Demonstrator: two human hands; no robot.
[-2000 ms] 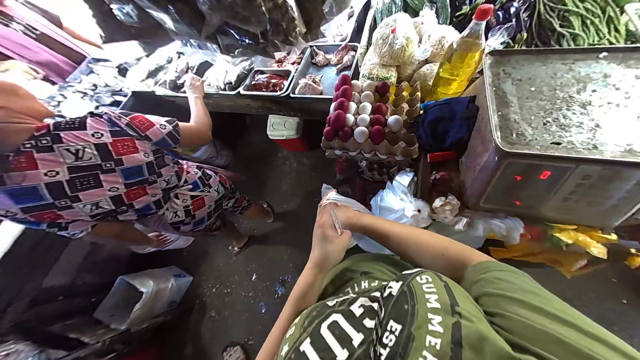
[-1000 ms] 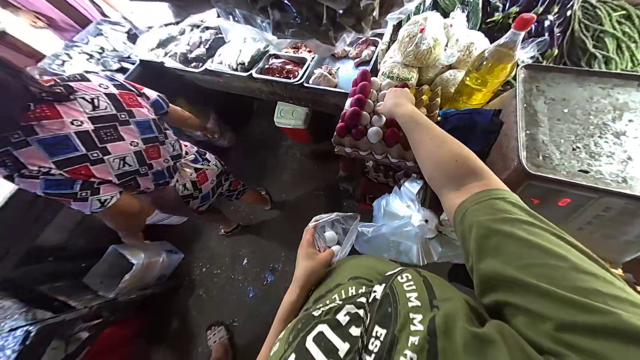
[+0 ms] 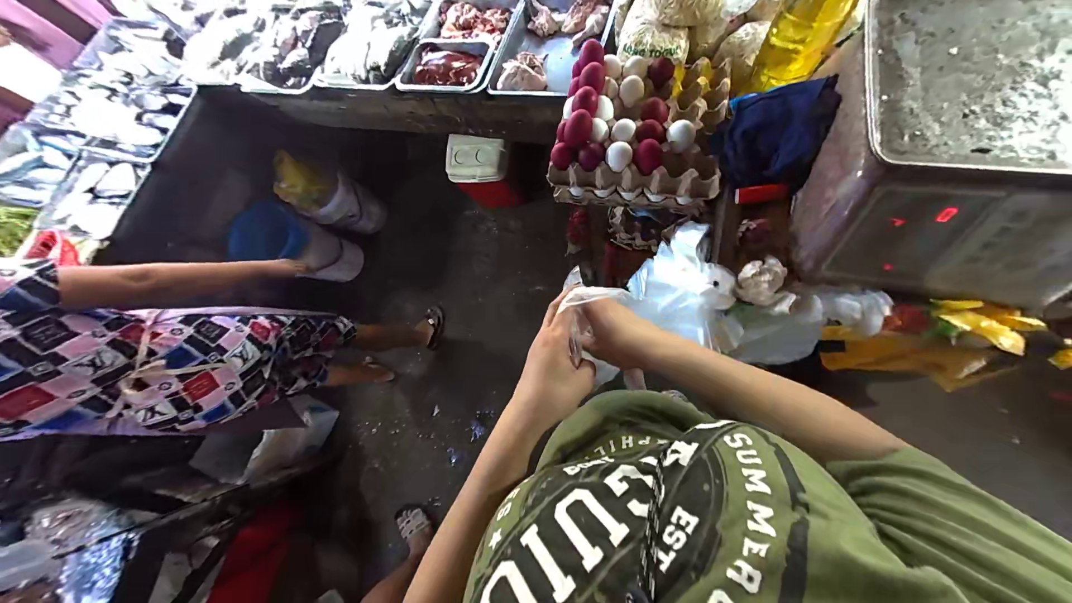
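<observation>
In front of my chest a thin clear plastic bag [image 3: 590, 295] is held at its top by both hands. My left hand [image 3: 554, 356] grips one side of it, and my right hand [image 3: 610, 327] touches the other side, its fingers partly hidden by plastic. The bag's contents cannot be seen. Beyond my hands, dark red and white eggs [image 3: 622, 131] sit in stacked cardboard egg trays [image 3: 636, 186], whose right-hand cups show bare. A bunch of pale plastic bags [image 3: 682, 276] hangs just behind my right hand.
A weighing scale [image 3: 930, 226] with a metal pan stands at right, beside a dark blue cloth [image 3: 775, 130] and an oil bottle [image 3: 800, 42]. Meat trays [image 3: 448, 67] line the counter. A red cooler [image 3: 490, 172] with a white lid is on the floor. Another person's arm [image 3: 176, 283] reaches from the left.
My right hand was at the egg tray one second ago; it has come back to the plastic bag at my left hand. The other person's arm now stretches toward the buckets.
</observation>
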